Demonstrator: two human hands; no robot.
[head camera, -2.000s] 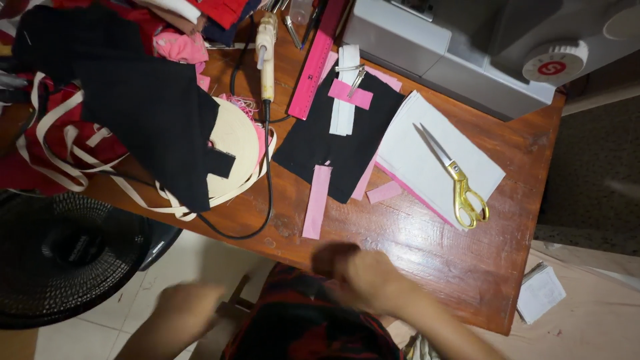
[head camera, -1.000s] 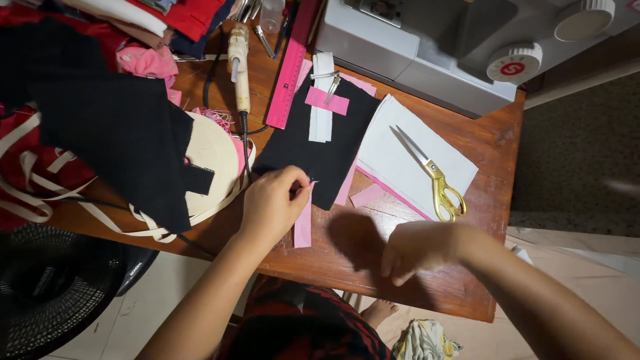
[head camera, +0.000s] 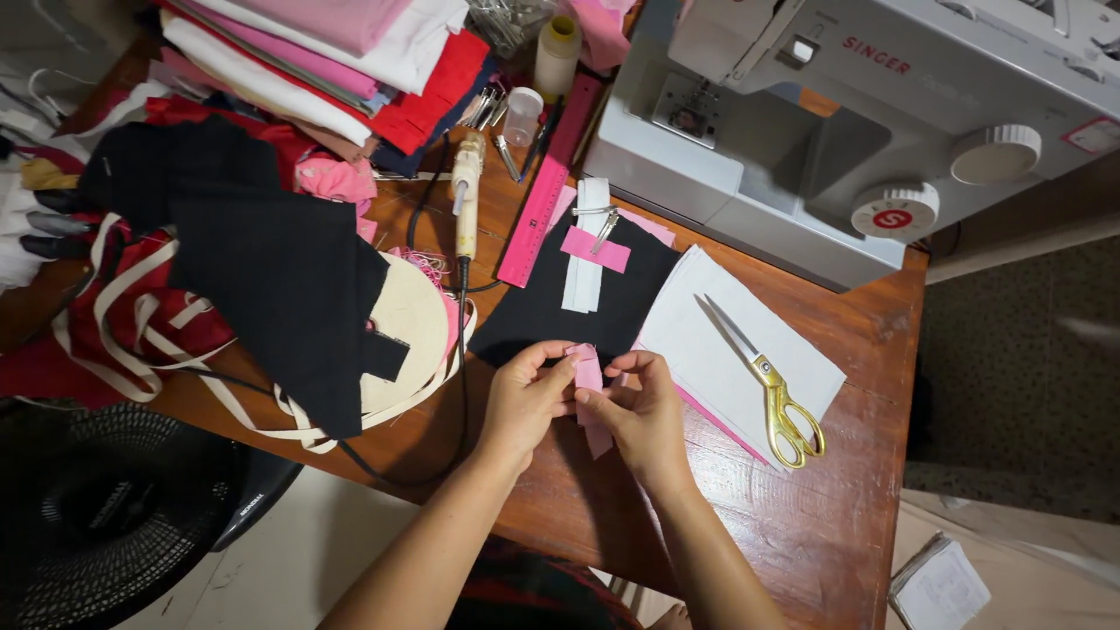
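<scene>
My left hand (head camera: 527, 398) and my right hand (head camera: 643, 411) pinch a pink fabric strip (head camera: 588, 369) between them, near the lower edge of a black fabric piece (head camera: 547, 302). On that piece lie white strips (head camera: 580, 287) and a short pink strip (head camera: 615, 255), with metal clips (head camera: 605, 232) on them. White fabric (head camera: 731, 350) with a pink layer beneath lies right of my hands. Gold-handled fabric scissors (head camera: 772, 394) rest on it, blades parted. A pink ruler (head camera: 549, 197) lies beyond the black piece.
A Singer sewing machine (head camera: 761, 201) stands at the back right. Left are a hot tool with a cord (head camera: 467, 197), a roll of cream tape (head camera: 407, 319), black cloth (head camera: 280, 271) and folded fabrics (head camera: 306, 61). The wooden table's edge (head camera: 604, 547) is near; a fan (head camera: 114, 516) stands at lower left.
My right hand has come in from the right to meet my left hand at the pink strip. The strip, flat on the table two seconds ago, is now held in my fingers.
</scene>
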